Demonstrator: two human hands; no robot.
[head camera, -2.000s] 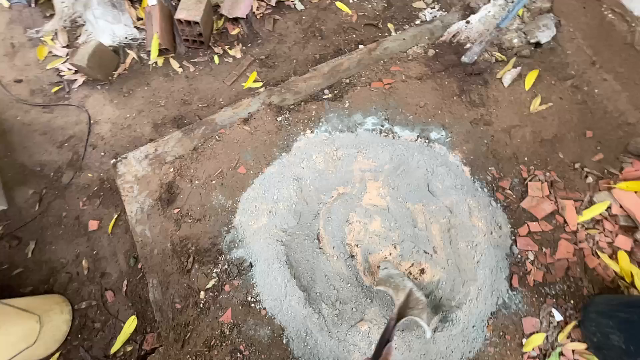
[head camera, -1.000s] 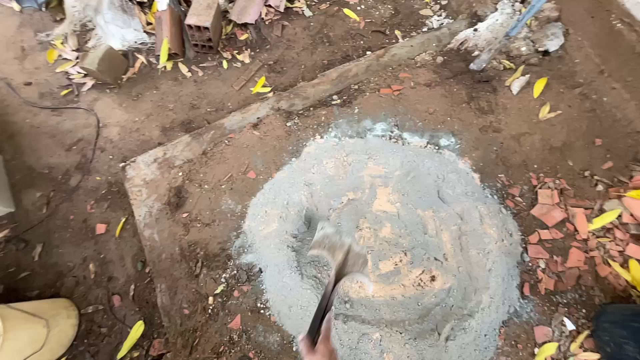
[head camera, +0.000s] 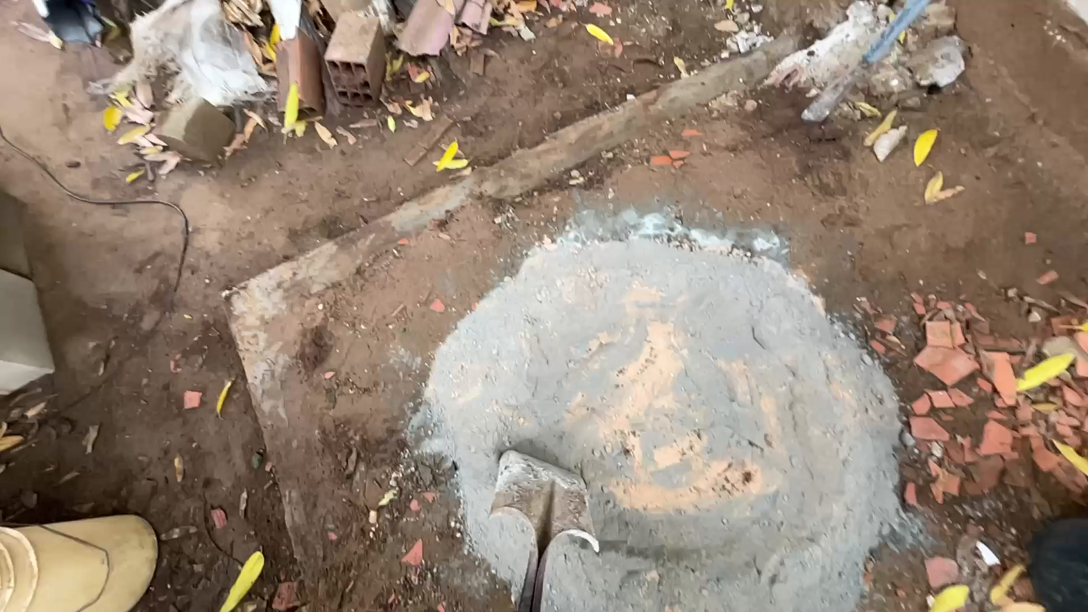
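Note:
A round, flattened heap of grey cement powder and orange sand (head camera: 680, 340) lies on brown soil. The metal blade of a shovel (head camera: 544, 503) rests at the heap's lower left part, its shaft running down out of the picture. Neither my left hand nor my right hand is in the head view, so what holds the shaft is hidden. Orange patches show in the middle of the heap, with grey powder around them.
Broken red tile pieces (head camera: 948, 365) lie at the right. A wooden board edge (head camera: 595, 140) crosses behind the heap. Hollow bricks (head camera: 355, 58) and a plastic sack (head camera: 191, 55) are at the back left. A yellowish bucket (head camera: 93, 561) stands at lower left, a dark cable (head camera: 110, 201) above it.
The shovel blade has moved from the heap's lower middle to its lower left part. The hand seen on the shaft one second ago is out of view.

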